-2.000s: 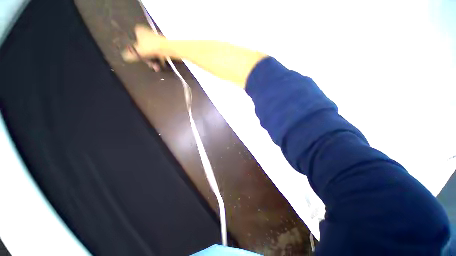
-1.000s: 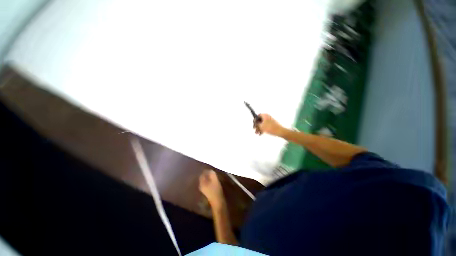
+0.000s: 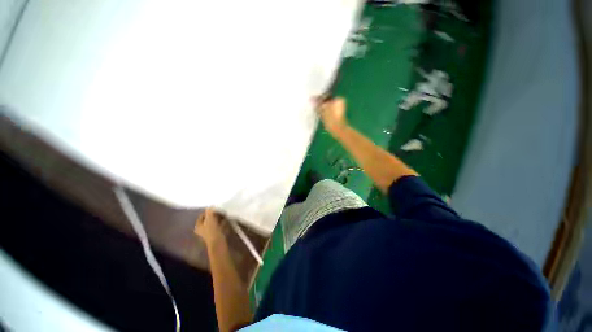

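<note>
The white sheet (image 3: 169, 97) covers most of the brown table (image 3: 175, 230). My left hand (image 3: 209, 227) is at the sheet's near edge, its fingertips closed on that edge. My right hand (image 3: 333, 113) is at the sheet's right edge, above the green floor. It is blurred, and what its fingers hold cannot be made out; no shears can be clearly seen. A narrow white strip (image 3: 141, 237) runs from the sheet's edge across the brown table and black fabric. A shorter white strip (image 3: 246, 243) lies right of my left hand.
Black fabric (image 3: 78, 220) lies along the table's near side at left. The green floor (image 3: 373, 84) right of the table bears pale scraps (image 3: 431, 91) and dark scraps. A pale blue surface (image 3: 519, 123) with a brown edge stands at the far right.
My right hand has moved up and left to the sheet's right edge; the dark shears seen in it before no longer show clearly. My left hand now meets the near edge. The view has shifted.
</note>
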